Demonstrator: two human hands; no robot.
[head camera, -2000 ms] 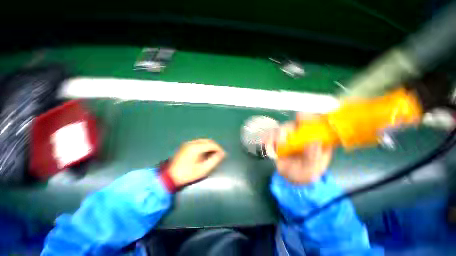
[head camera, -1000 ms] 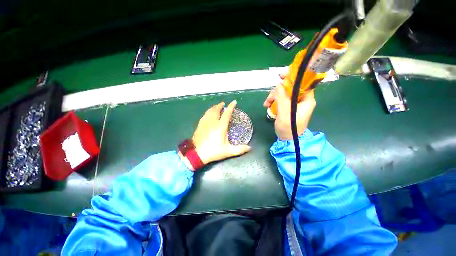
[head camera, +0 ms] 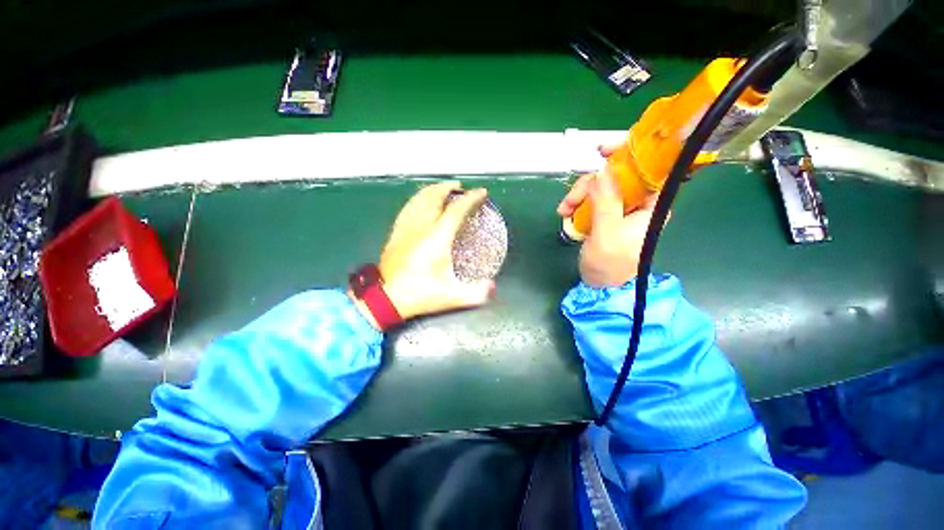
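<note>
My left hand [head camera: 426, 254] is curled around the left side of a round, speckled screw dish [head camera: 480, 244], thumb at its lower edge and fingers at its top. The dish looks slightly tilted. My right hand [head camera: 616, 223] grips the orange electric screwdriver [head camera: 673, 129] near its lower end. Its tip points down and left, to the right of the dish and apart from it. A black cord [head camera: 662, 223] runs from the screwdriver's top down over my right wrist.
A red bin [head camera: 75, 271] with white pieces stands at left beside a black tray [head camera: 57, 171] of small metal parts. A phone assembly [head camera: 796, 192] lies at right on the bench. More phones [head camera: 310, 83] lie on the green belt beyond the white strip [head camera: 342, 155]. A pole [head camera: 844, 52] stands upper right.
Over two seconds, my left hand has gone from beside the dish to holding it. The screwdriver has turned from nearly level to steeper. Since one second ago, the dish has tilted a little.
</note>
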